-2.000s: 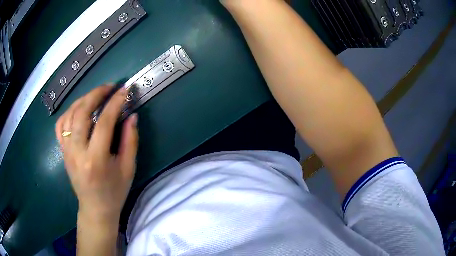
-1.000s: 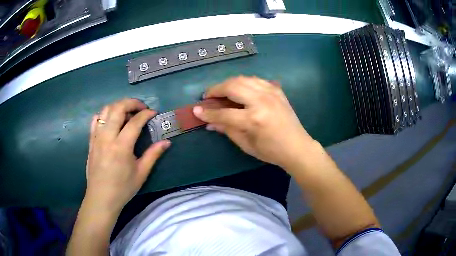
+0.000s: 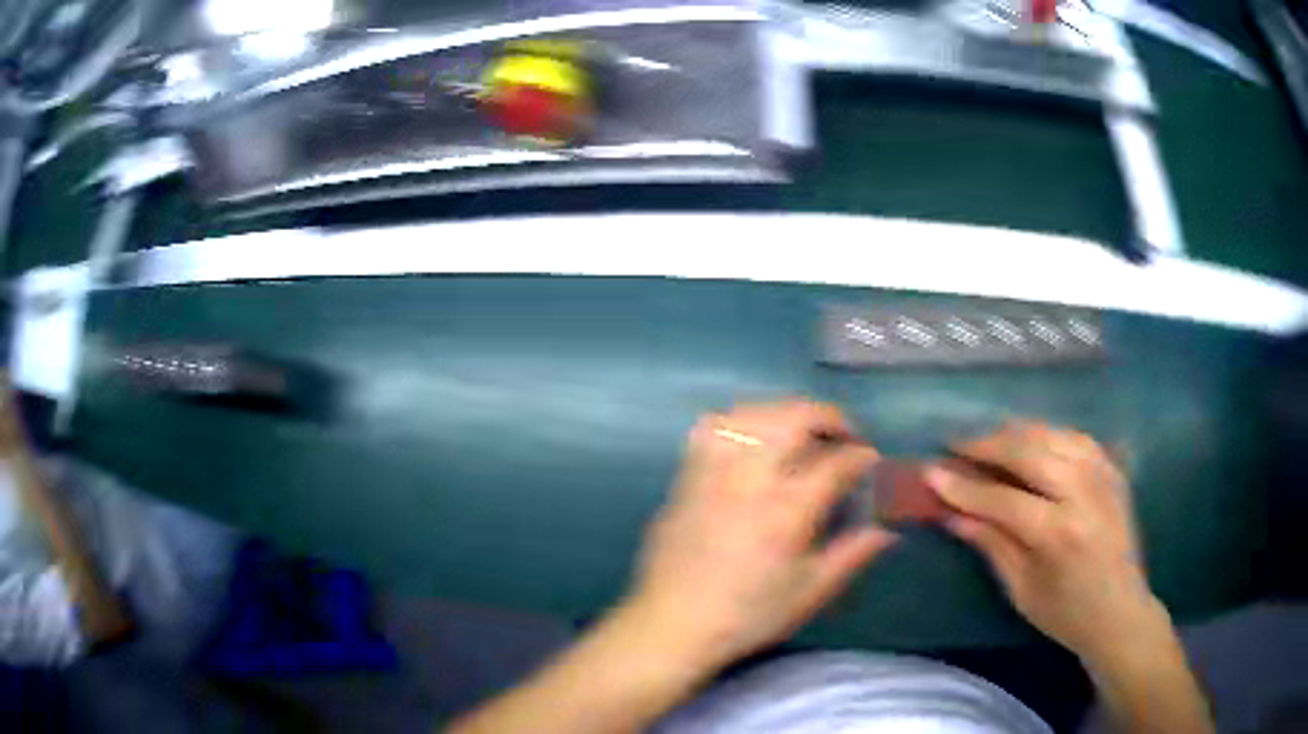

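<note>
The frame is blurred by motion. My right hand (image 3: 1054,523) holds the reddish-brown block (image 3: 910,492) by its right part, at the panel under it. My left hand (image 3: 760,523) grips the left end of that panel between thumb and fingers; only a sliver of the panel shows beside the block, the rest is hidden by the block and hands. Another long grey panel (image 3: 964,336) with a row of several round marks lies just beyond my hands, near the white rail.
The white rail (image 3: 574,247) runs along the green bench's far side. Beyond it stands a machine with a red and yellow emergency stop button (image 3: 539,95). A small dark panel group (image 3: 201,370) lies at the left. Another person's arm (image 3: 65,531) shows at the left edge.
The view has swung left, so my hands and the panels sit further right and the panel stack is out of view. The block has moved closer to my left fingers.
</note>
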